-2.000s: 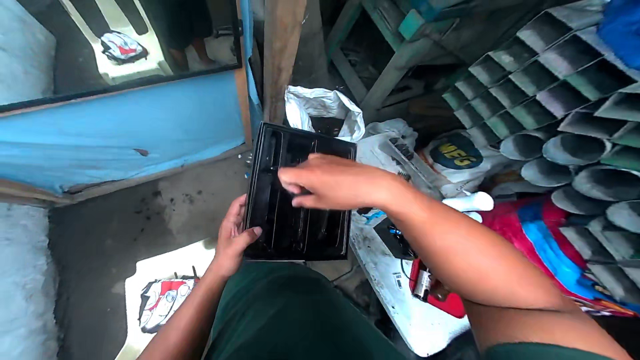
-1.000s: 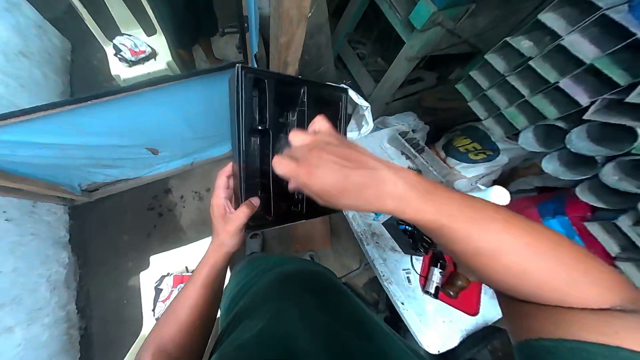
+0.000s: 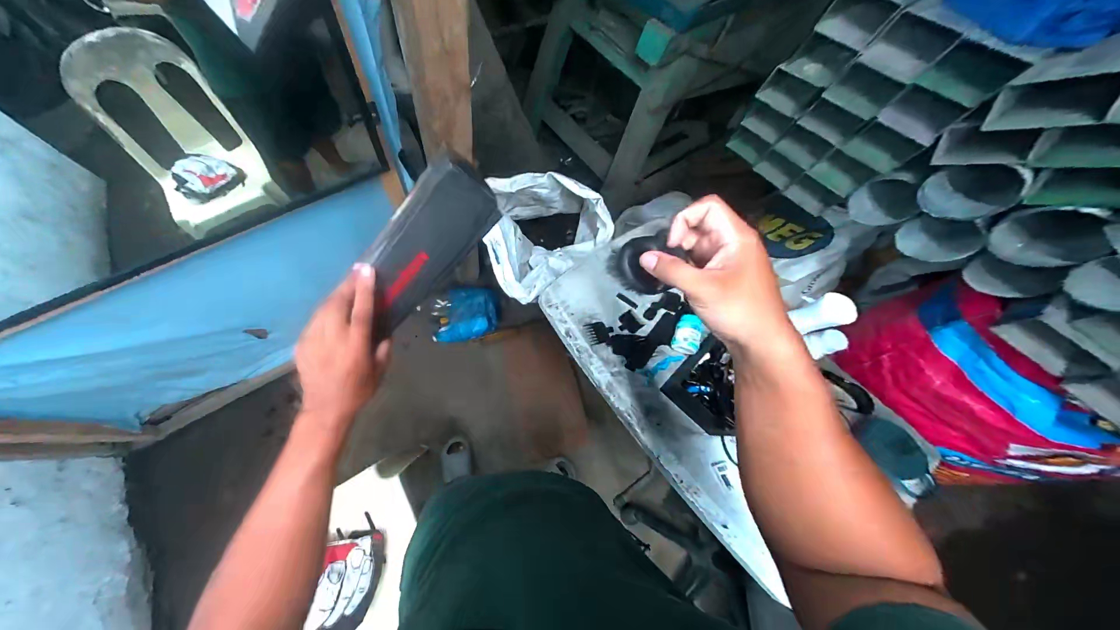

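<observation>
My left hand (image 3: pixel 339 346) holds a black case (image 3: pixel 437 232) with a red stripe, tilted up and seen along its narrow side. A round black brush (image 3: pixel 639 264), blurred at its edge, is pinched in my right hand (image 3: pixel 722 271) above the near end of a white table. Under and beside that hand lie small black comb-like pieces (image 3: pixel 634 328), a small jar with a teal label (image 3: pixel 689 334) and a black box of cords and small items (image 3: pixel 707 385).
The white table (image 3: pixel 647 437) runs along my right side, with a white sack (image 3: pixel 525 254) at its far end. Stacked metal ducts (image 3: pixel 875 96) stand at the right above a red and blue bundle (image 3: pixel 927 376). A mirror (image 3: pixel 210 114) leans at left; a white chair (image 3: pixel 385 516) is below.
The black case has turned from showing its compartments to showing its narrow side, and is farther left of my right hand. My right hand has moved away from it and now holds the round brush.
</observation>
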